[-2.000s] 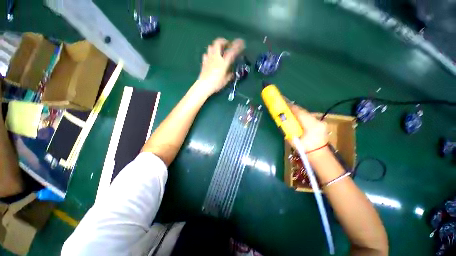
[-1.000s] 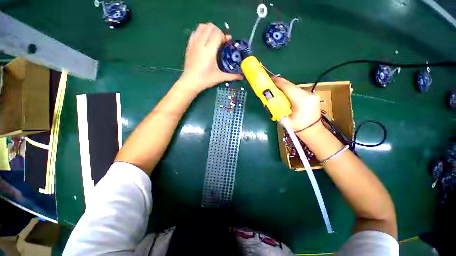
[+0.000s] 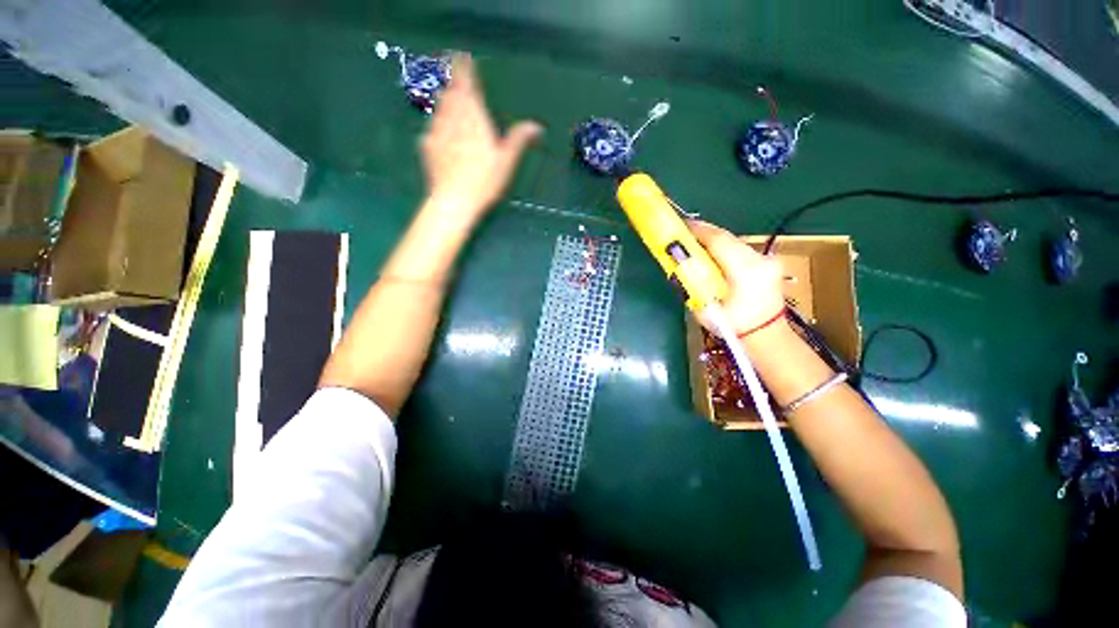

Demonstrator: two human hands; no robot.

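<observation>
My right hand (image 3: 744,280) grips the yellow hot glue gun (image 3: 669,243). A long translucent glue stick (image 3: 778,460) trails from its back. The gun's dark nozzle is at the lower right edge of a round blue unit (image 3: 603,146); contact cannot be told. My left hand (image 3: 469,150) is slightly blurred, with thumb and fingers apart. Its fingertips overlap the right side of another blue unit (image 3: 426,80) at the upper left, and no grasp shows. A third blue unit (image 3: 767,149) lies right of the gun. Small wired components (image 3: 589,261) lie at the far end of the perforated strip (image 3: 558,368).
A cardboard parts box (image 3: 838,276) with red wired parts sits under my right wrist. A black cord (image 3: 945,194) runs right, near more blue units (image 3: 984,243) and a pile (image 3: 1092,442). At left are a black board strip (image 3: 302,331), metal post (image 3: 184,111) and open boxes (image 3: 129,221).
My left hand has let go of the blue unit by the nozzle and moved left and up to another unit. The gun stays in my right hand. The camera view has shifted.
</observation>
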